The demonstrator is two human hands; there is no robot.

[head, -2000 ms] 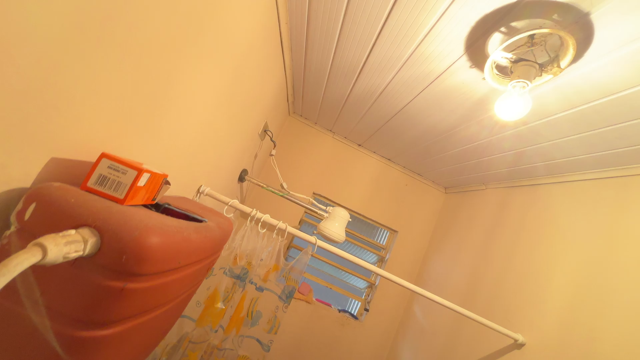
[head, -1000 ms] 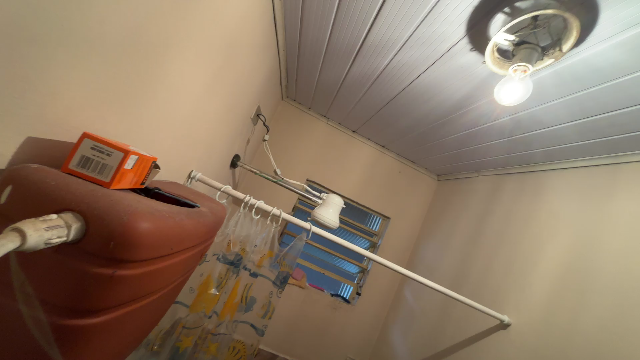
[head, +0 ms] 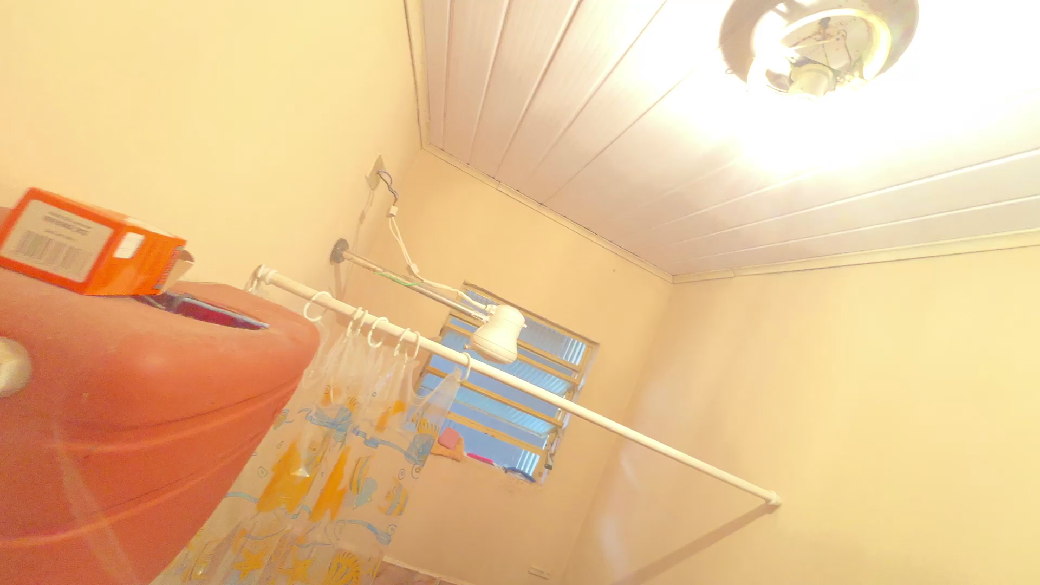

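Observation:
Neither my left hand nor my right hand shows in the head view. A lit bulb, mostly lost in glare, sits in an open round ceiling fixture [head: 821, 49] at the top right. At the left, an orange cardboard box [head: 89, 244] with a printed label and a raised end flap lies on a reddish-brown plastic tank [head: 162, 390]. Beside the box, a dark flat object [head: 215, 312] rests in the recess of the tank's top; its kind is unclear.
A white curtain rod [head: 601, 418] spans the room, with a patterned clear shower curtain [head: 325, 479] on rings. Behind it are a white electric shower head [head: 498, 334], its wiring from a wall plate [head: 376, 173], and a louvred window [head: 504, 390]. White panels line the ceiling [head: 569, 106].
The bulb, visible in both earlier frames, is now mostly hidden by glare. The picture has gone from dim and grey to bright and yellowish since a second ago. The view has shifted somewhat.

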